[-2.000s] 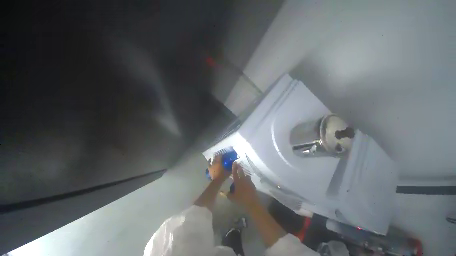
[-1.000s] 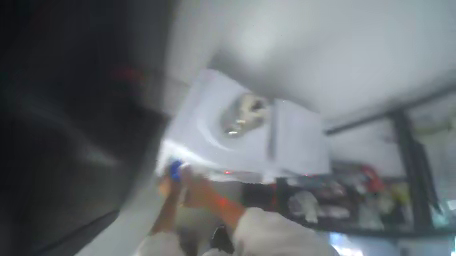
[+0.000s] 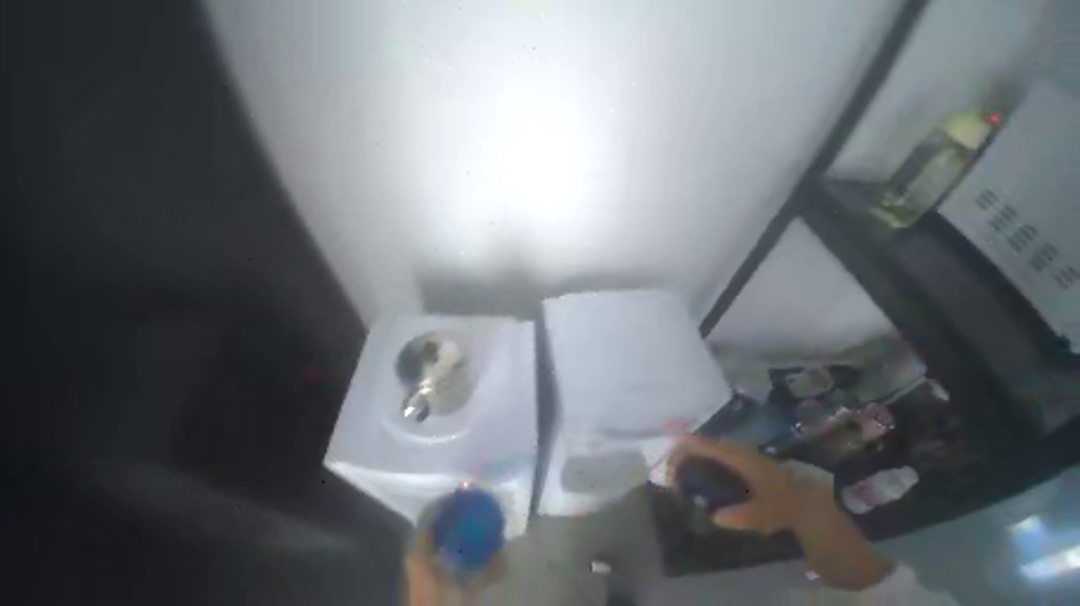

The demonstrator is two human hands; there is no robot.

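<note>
My left hand (image 3: 429, 573) is at the bottom, partly cut off by the frame edge, around a blue bottle (image 3: 468, 529) with its rounded end up, in front of the left white dispenser (image 3: 474, 455). My right hand (image 3: 767, 491) is to the right, its fingers around a small dark blue item (image 3: 711, 483), perhaps the bottle's lid, blurred. The two hands are apart. A shiny steel mug (image 3: 431, 376) stands on top of the left dispenser.
A second white machine (image 3: 634, 358) stands beside the first, against the pale wall (image 3: 497, 142). A dark shelf (image 3: 936, 456) with several bottles and small items is at right. A yellowish container (image 3: 918, 184) and a white panel with slots (image 3: 1028, 213) are at upper right. The left side is dark.
The view has turned right, showing the second machine and the shelf more fully. My hands, earlier close together at the dispenser's front, are now apart, the right one holding the dark item away from the bottle.
</note>
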